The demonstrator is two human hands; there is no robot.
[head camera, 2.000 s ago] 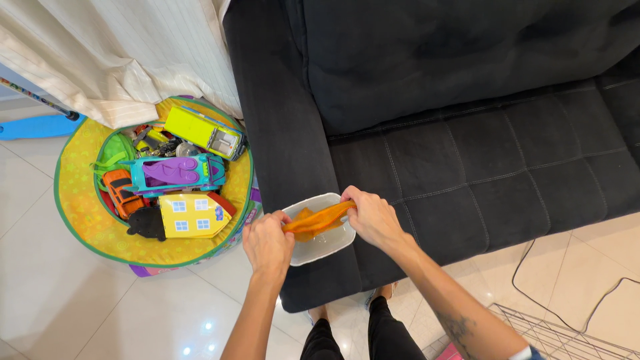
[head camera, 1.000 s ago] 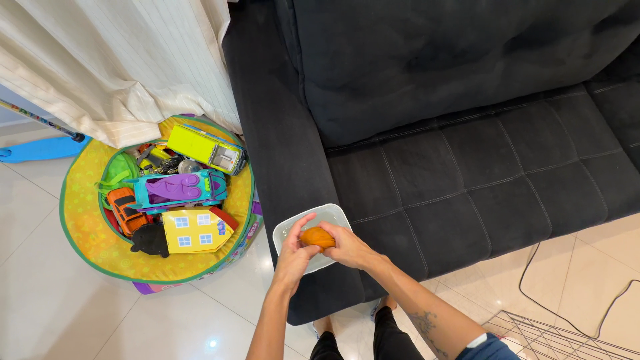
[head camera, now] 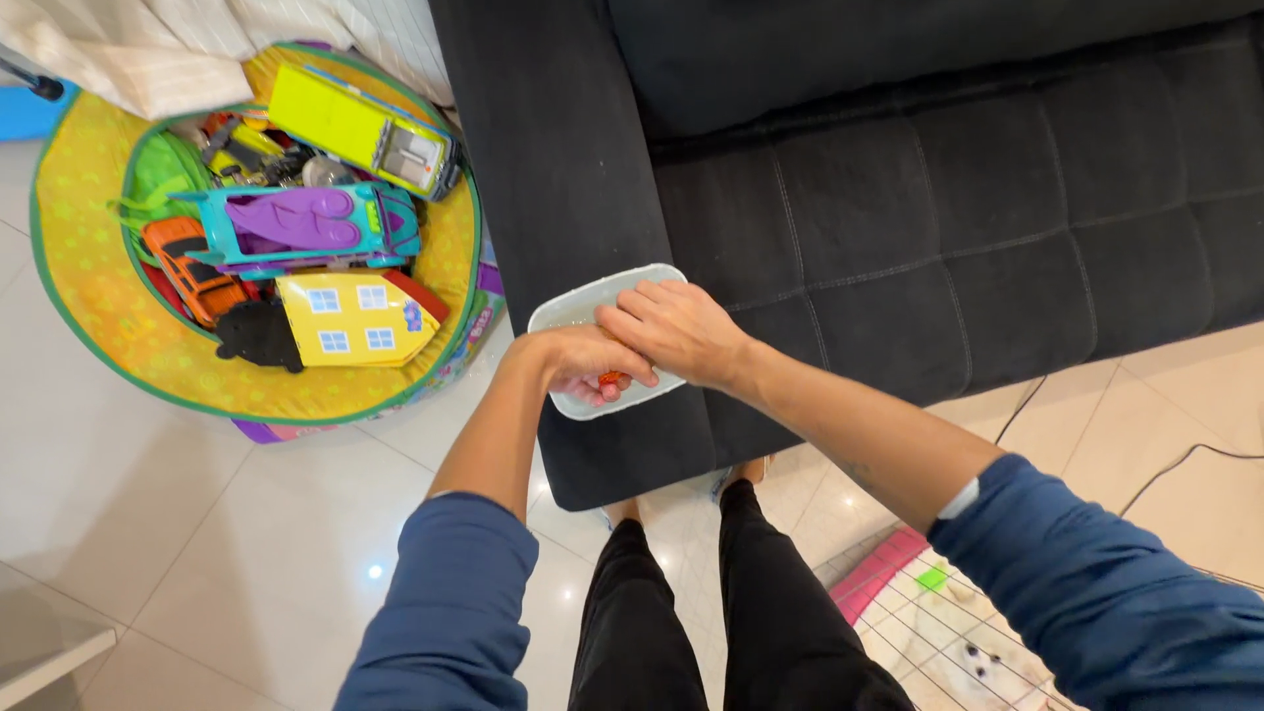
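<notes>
A whitish plastic tub [head camera: 647,397] rests on the end of the black sofa. Over its middle my left hand [head camera: 583,363] is closed around a wrung orange cloth [head camera: 611,378], of which only a small bit shows between the fingers. My right hand [head camera: 681,331] lies against my left hand above the tub, its fingers curled. The cloth runs up into its grip, mostly hidden by both hands. Small drops or bubbles are visible inside the tub.
The black tufted sofa [head camera: 869,217] fills the upper right. To the left stands a round yellow fabric bin [head camera: 89,267] full of toys, beside a pale curtain [head camera: 118,49]. At the lower right, a white dog [head camera: 973,657] lies behind a wire pen; a cable [head camera: 1175,459] crosses the floor.
The orange cloth was stretched between both hands, then bunched into a ball; now it is squeezed almost out of sight. My left hand has turned over at the wrist. The view has shifted.
</notes>
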